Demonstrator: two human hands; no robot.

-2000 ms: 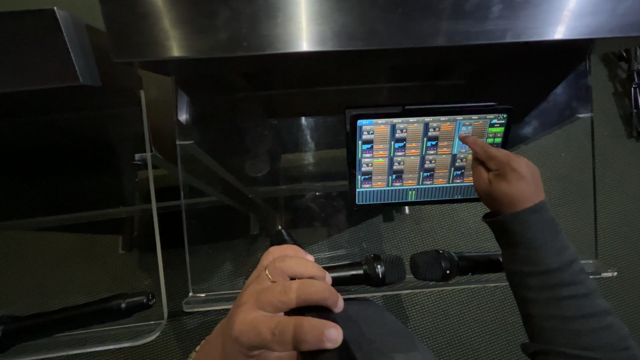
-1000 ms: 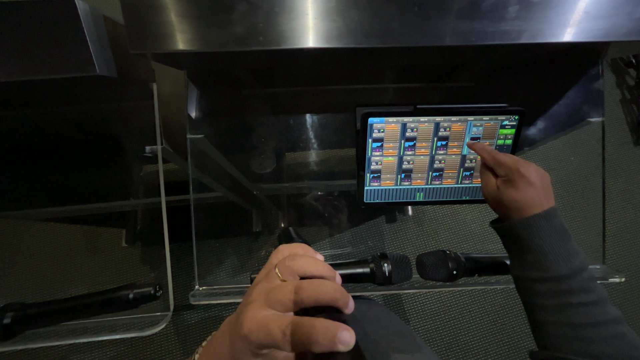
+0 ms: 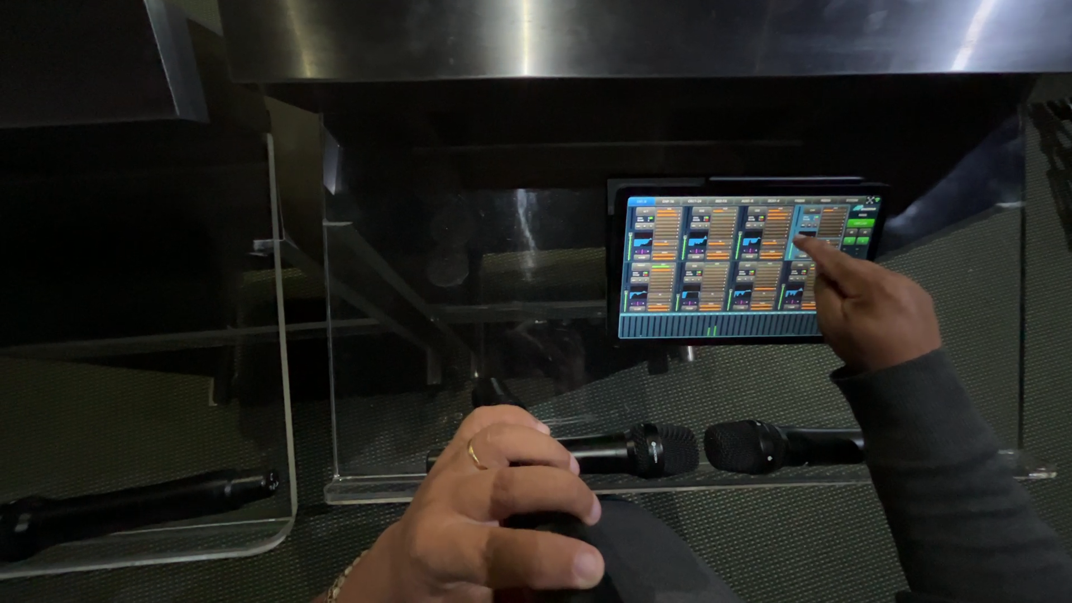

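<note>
A tablet [image 3: 712, 327] with a lit audio mixer screen rests on a clear acrylic stand [image 3: 419, 494]. My right hand [image 3: 875, 306], in a dark sleeve, points at the tablet's upper right area with its index fingertip at the screen. My left hand [image 3: 502, 502], wearing a ring, is wrapped around a dark object [image 3: 553, 528], probably a microphone, mostly hidden by the fingers. Behind it, a black handheld microphone [image 3: 662, 450] lies along the stand's lower lip, head to head with a second black microphone [image 3: 745, 446].
At left, another black microphone [image 3: 142, 502] lies on a second acrylic stand [image 3: 285, 402]. A brushed metal panel [image 3: 586, 42] spans the top. Textured flooring [image 3: 779, 536] shows below and through the acrylic, and dark cables [image 3: 1055, 126] are at the far right edge.
My right index finger has shifted slightly downward on the tablet screen since the oldest frame. My left hand keeps its grip. The view has shifted slightly.
</note>
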